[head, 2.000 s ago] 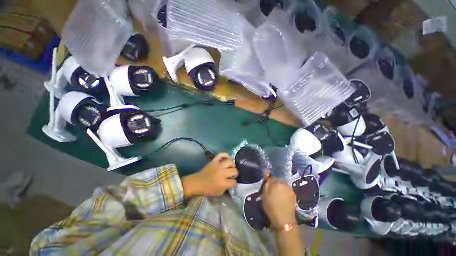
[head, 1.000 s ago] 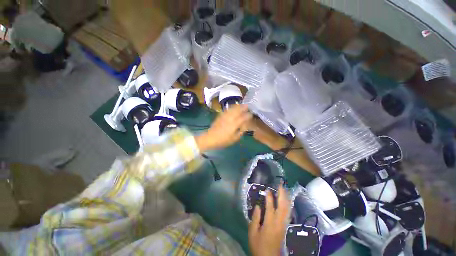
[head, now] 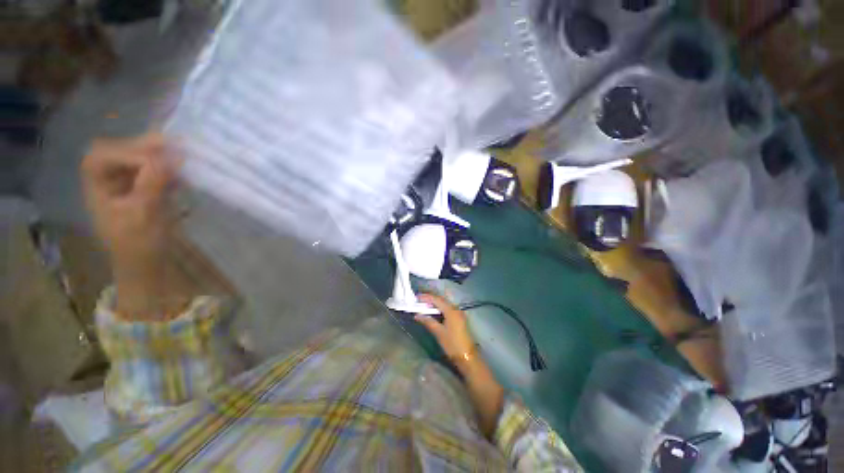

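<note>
My left hand (head: 130, 189), blurred, is raised at the left and grips the edge of a flat, whitish ribbed bag (head: 305, 120). The bag hangs over the back left and hides part of what lies behind it. My right hand (head: 453, 333) has its fingers on the flat bracket foot of a white security camera (head: 424, 251) at the near left edge of the green mat (head: 546, 305). The camera's black lens end points right, and a black pigtail cable (head: 514, 319) lies beside it on the mat.
Other bare cameras stand behind (head: 467, 175) and on the cardboard (head: 606, 199). Bagged cameras (head: 622, 113) stand in a row at the back right. Flat bags (head: 759, 240) lie at the right. A clear bag (head: 629, 397) with a camera lies near right.
The view has swung left. My left hand has taken hold of the flat bag and lifted it leftward. My right hand has let go of the camera in the clear bag and is now at a bare camera's bracket.
</note>
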